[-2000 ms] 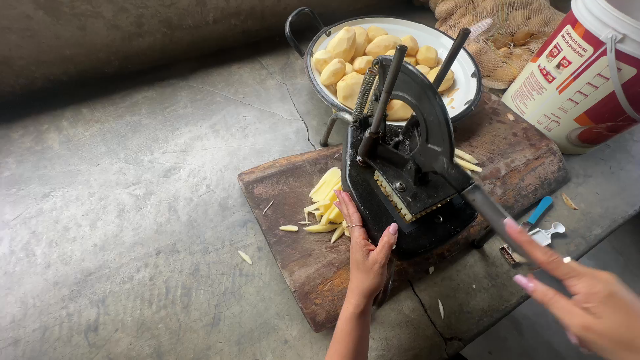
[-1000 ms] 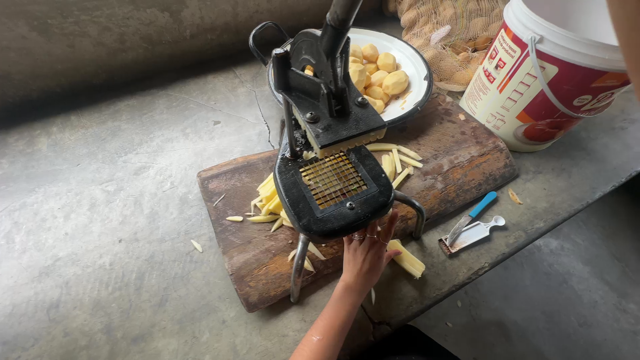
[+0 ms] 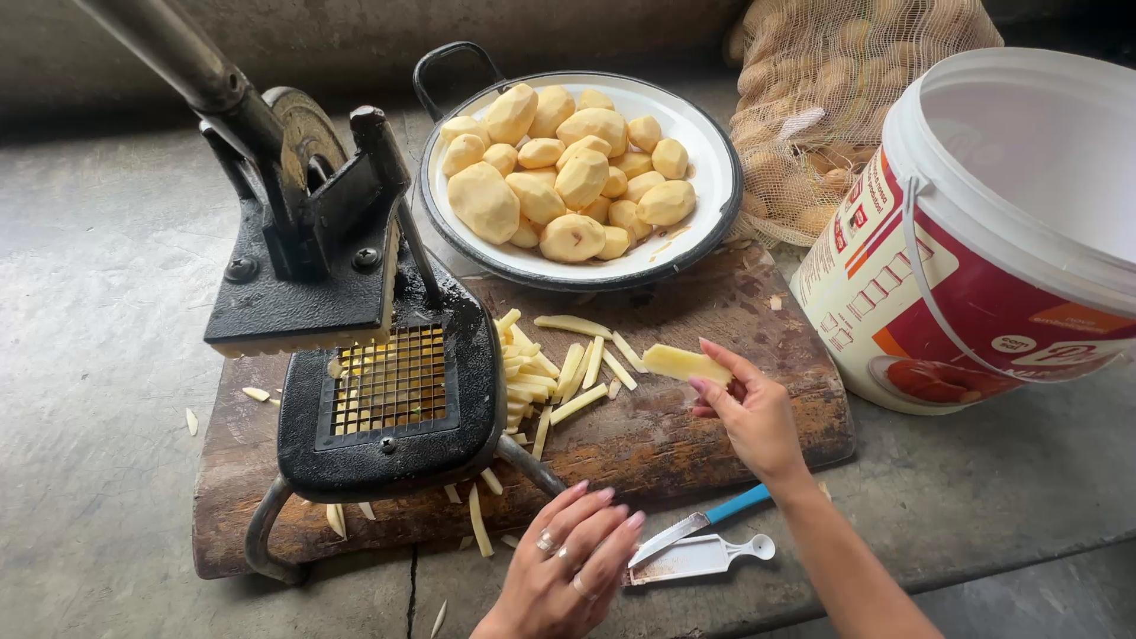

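My right hand point(image 3: 754, 408) pinches a piece of cut potato point(image 3: 685, 362) between thumb and fingers, above the wooden board point(image 3: 701, 444). Near the board's front edge is my left hand point(image 3: 568, 564), fingers loosely bent and wearing rings; whether anything lies under its palm I cannot tell. A black metal potato cutter point(image 3: 382, 453) stands on the board at left, its lever raised and its pusher block point(image 3: 302, 311) above the square blade grid point(image 3: 390, 377). Cut potato sticks point(image 3: 532, 373) lie heaped beside and partly behind the cutter.
Behind the board, a white enamel pan point(image 3: 710, 240) holds peeled potatoes point(image 3: 581, 177). A mesh sack point(image 3: 825, 106) of potatoes stands at the back right, next to a white plastic bucket point(image 3: 976, 293). A blue-handled knife point(image 3: 732, 506) rests on a white peeler-like tool point(image 3: 692, 559) near the front.
My right hand has come back into view, holding a potato piece. My left hand no longer reaches beneath the cutter's front. The view has moved closer to the pan and board.
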